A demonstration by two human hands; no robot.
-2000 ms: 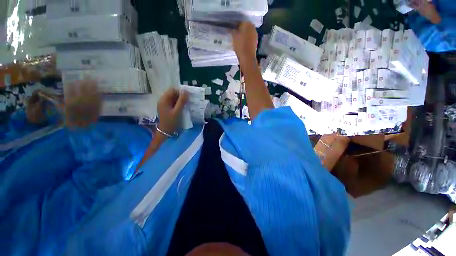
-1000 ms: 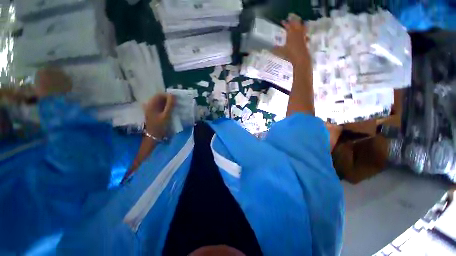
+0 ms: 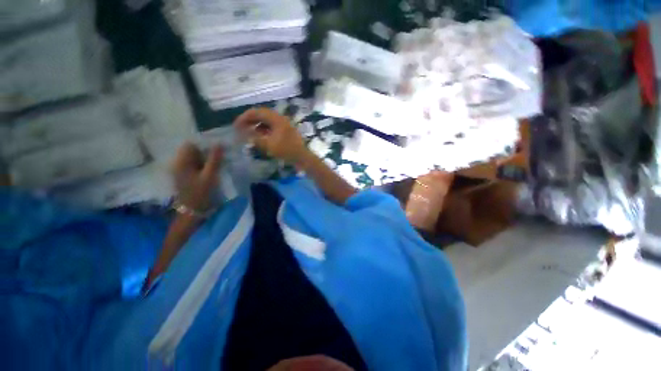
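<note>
My left hand (image 3: 194, 177), with a thin bracelet at the wrist, holds pale label stickers (image 3: 235, 163) in front of my smock. My right hand (image 3: 272, 136) is at the upper right edge of the labels, fingers curled and close together; blur hides whether it pinches one. A flat white carton (image 3: 362, 59) with small print lies beyond it to the right, and another white carton (image 3: 362, 103) lies nearer. Carton stacks (image 3: 245, 76) stand beyond my hands on the dark green tabletop.
White label backing scraps (image 3: 319, 145) litter the green top. An end-on carton block (image 3: 464, 87) is at right. Neighbour's carton piles (image 3: 69, 141) are at left. An open brown corrugated box (image 3: 482, 214) and clear plastic-wrapped goods (image 3: 580, 181) are at lower right. A forearm (image 3: 427, 199) shows beside the box.
My right hand has come back from the cartons at right to the labels beside my left hand. The view has shifted, so the table's things appear further left. My left hand still holds the labels.
</note>
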